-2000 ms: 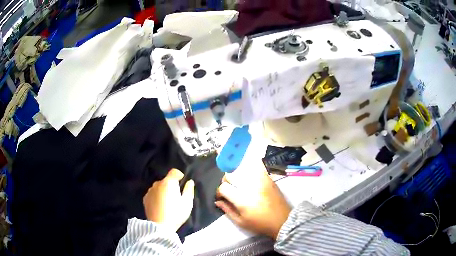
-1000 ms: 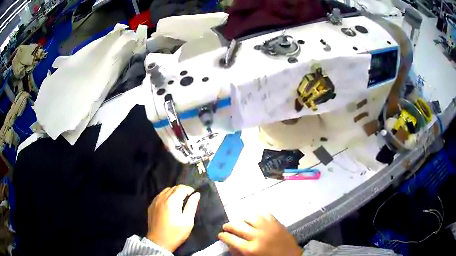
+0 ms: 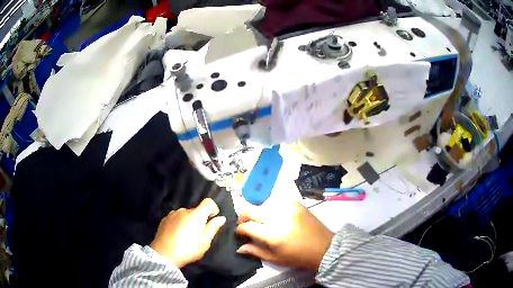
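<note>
Black cloth (image 3: 62,208) lies spread left of the sewing machine (image 3: 225,107) and runs under its needle area. My left hand (image 3: 188,232) rests on the cloth below the needle, fingers curled, thumb towards the right. My right hand (image 3: 284,233) is at the cloth's right edge, fingertips on it beside the left fingers; whether it pinches the cloth is hard to see, as the back of the hand is overexposed. A blue flat plate (image 3: 262,175) stands just right of the needle, above my right hand. The presser foot is small and unclear.
A pink and blue tool (image 3: 344,194) and a black scrap (image 3: 320,178) lie on the machine bed. A round tub (image 3: 462,139) with yellow items is at the right. Pale panels (image 3: 93,81) lie behind the cloth, maroon cloth (image 3: 320,14) behind the machine. A blue crate (image 3: 478,194) is below the table edge.
Since one second ago, my right hand has moved up and left, closer to the needle and my left hand. The cloth's right edge near the needle is now partly covered and rumpled.
</note>
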